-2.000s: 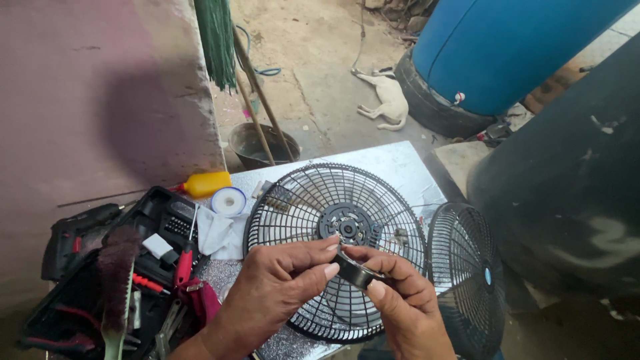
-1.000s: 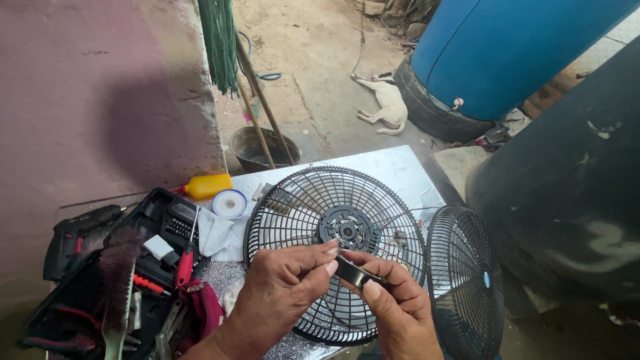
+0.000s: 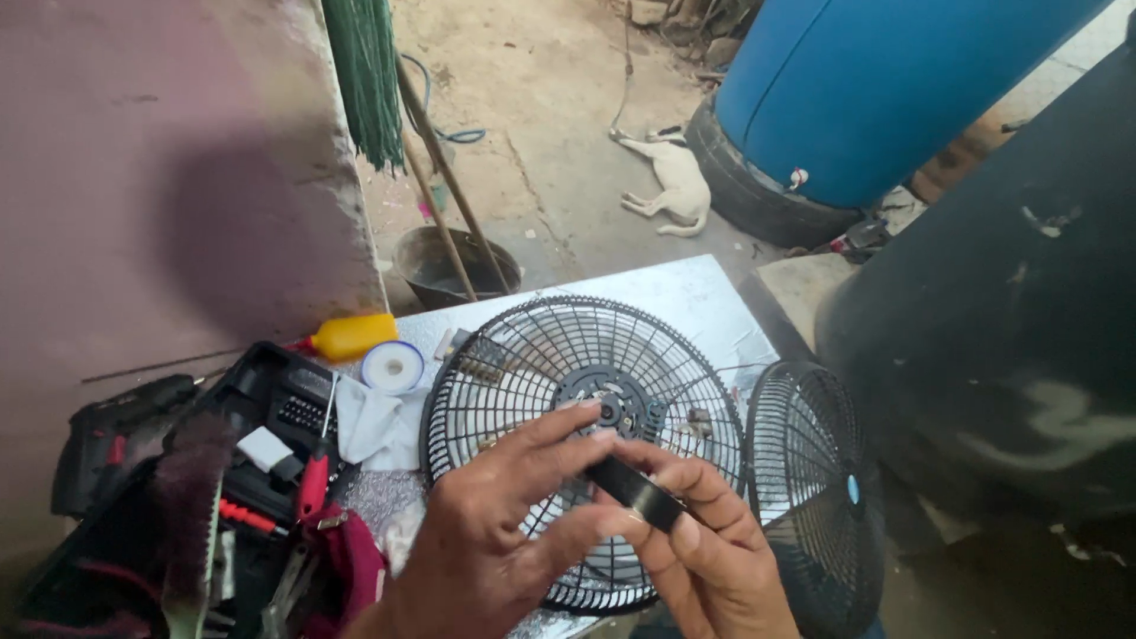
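Observation:
A dark, round, ring-like part [image 3: 637,493] is pinched in the fingers of my right hand [image 3: 714,541], its smooth rim facing me. My left hand [image 3: 506,510] has its thumb against the part's lower edge, while its fingers reach over the upper end. Below both hands lies a black wire fan grille [image 3: 568,311] with a dark hub [image 3: 581,383] at its centre. A second black fan grille [image 3: 803,426] with a blue badge stands tilted at the right. The far face of the held part is hidden.
On the left are an open tool case [image 3: 266,359], a red screwdriver [image 3: 314,484], a white cloth [image 3: 364,426], a tape roll [image 3: 392,366] and a yellow bottle [image 3: 355,337]. Beyond the silvery tabletop [image 3: 692,284] are a bucket [image 3: 426,266], a lying dog [image 3: 679,182] and a blue barrel [image 3: 852,89].
The held part has been tilted so its outer rim shows more. My left fingers have lifted and spread above it, while my right hand keeps its hold.

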